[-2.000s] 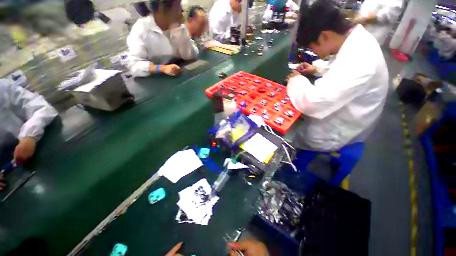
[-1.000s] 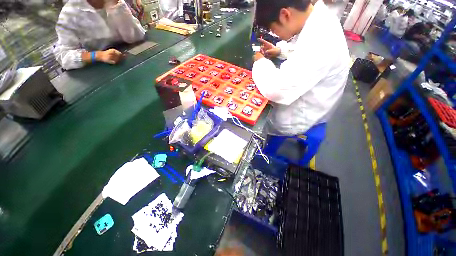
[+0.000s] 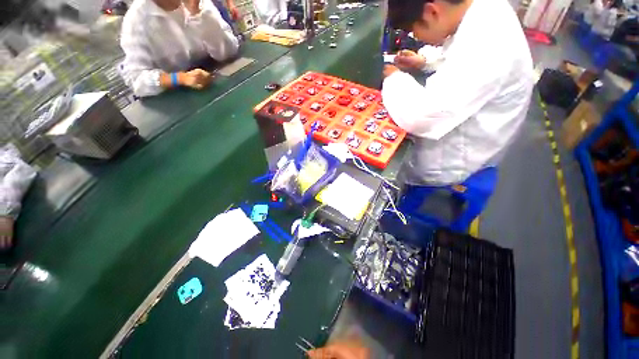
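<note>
My right hand point(image 3: 340, 350) is blurred and cut off by the bottom edge, with the thin tips of tweezers point(image 3: 305, 344) sticking out at its left. My left hand is out of the picture. A turquoise housing point(image 3: 189, 290) lies on the green bench, left of the white backing sheets point(image 3: 249, 294) with black specks. A second turquoise housing point(image 3: 259, 212) lies beyond, beside the plain white paper point(image 3: 225, 237). A clear-grey syringe point(image 3: 289, 258) lies at the right of the speckled sheets.
A red compartment tray point(image 3: 387, 155) with small assemblies stands farther along the bench point(image 3: 196, 165), near a seated co-worker point(image 3: 466, 91). A blue bin point(image 3: 392, 303) with shiny parts and a black tray point(image 3: 468, 294) sit at the right. Cables, a purple-blue box and blue strips clutter the middle.
The view has swung right and then partly back left. My left fingertip, seen two seconds ago, has left the picture. The tweezer tips show again beside my right hand. The sheets lie unchanged.
</note>
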